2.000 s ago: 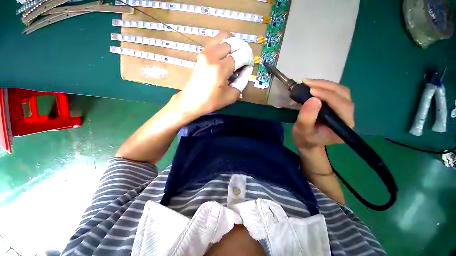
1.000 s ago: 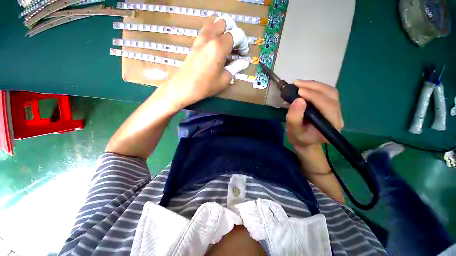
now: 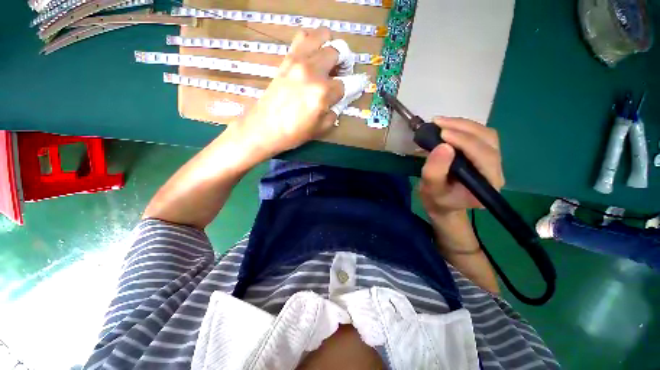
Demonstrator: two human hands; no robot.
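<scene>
Several white LED strips (image 3: 217,45) lie across the tan cardboard (image 3: 199,108), their orange end tabs at the column of green circuit boards (image 3: 393,54). My left hand (image 3: 307,90), with white finger cots, is at the strips' right ends, its fingertips on one strip near its tab; the cots hide part of the contact. A thin dark line, perhaps solder wire, runs to this hand. My right hand (image 3: 463,162) is closed around the soldering iron (image 3: 428,135). The iron's tip is at the green boards beside a tab; contact is unclear.
A grey-white card (image 3: 459,65) lies right of the boards. A clear roll (image 3: 615,29) and pliers with pale handles (image 3: 623,152) are at the right. A strip stack (image 3: 87,25) is at the upper left. A red stool (image 3: 65,166) and another person's legs (image 3: 615,235) show beyond the bench edge.
One LED strip now sticks out further left than before. My left fingers have shifted along the strips. The iron moved left and down, then slightly back. Another person's leg has entered at right.
</scene>
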